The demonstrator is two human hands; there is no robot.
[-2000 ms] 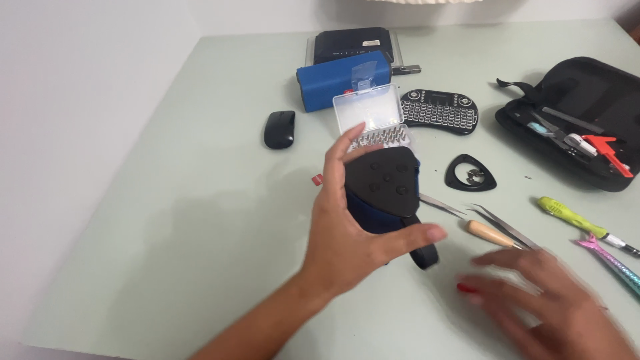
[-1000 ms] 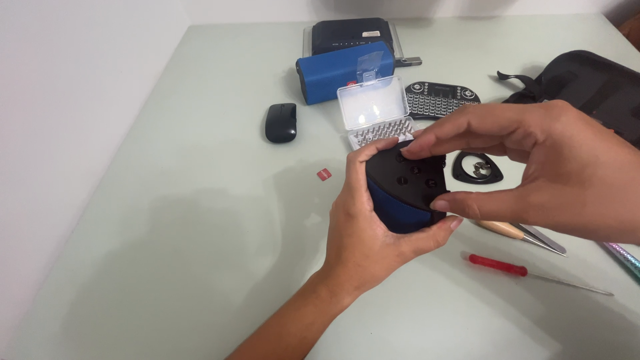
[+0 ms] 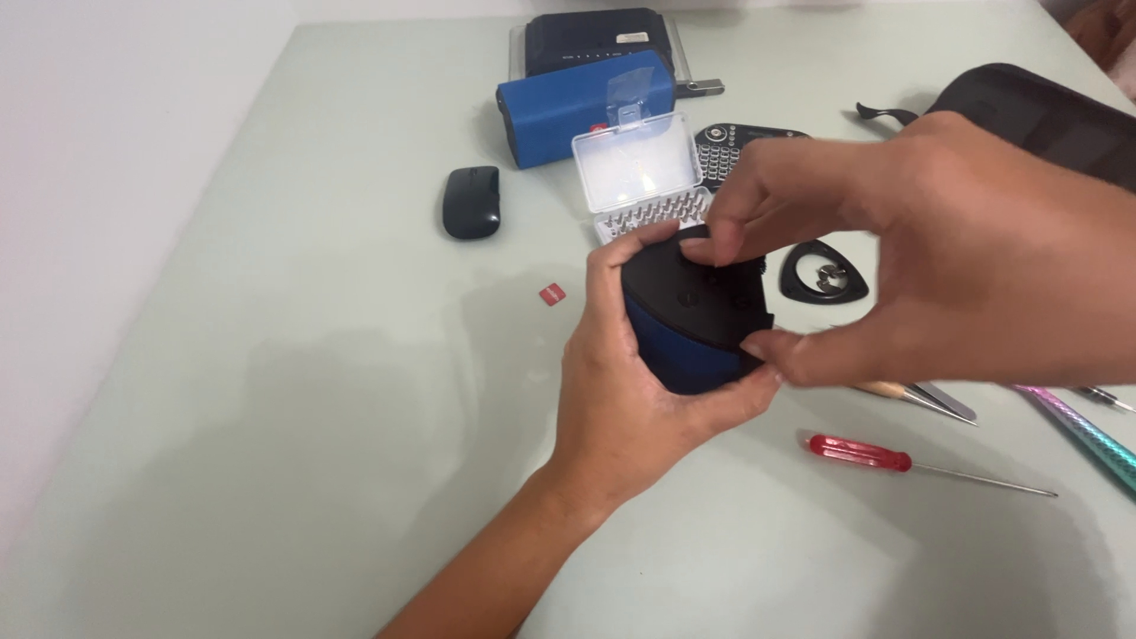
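Observation:
A blue and black device, apparently a small speaker (image 3: 688, 346), is held up over the table with its black end face turned toward me. My left hand (image 3: 621, 399) wraps around its left and lower sides. The fingers and thumb of my right hand (image 3: 896, 257) pinch the black end face at its upper edge and lower right corner. Right of the device lies a black rounded-triangular ring (image 3: 824, 272) with small metal pieces inside its opening. A red-handled screwdriver (image 3: 861, 453) rests below my right hand. An open clear case of screwdriver bits (image 3: 652, 213) stands behind the device.
Farther back are a blue speaker-like box (image 3: 586, 111), a black router-like box (image 3: 595, 40) and a mini keyboard (image 3: 741, 146). A black mouse (image 3: 471, 202) and a red tag (image 3: 552, 295) lie left. Tweezers (image 3: 945, 402), a wooden-handled awl (image 3: 887, 389) and a black case (image 3: 1038, 115) are right.
My right hand has come up from the table on the right to the device's end face. The red-handled screwdriver, not plainly visible in the oldest frame, now lies on the table.

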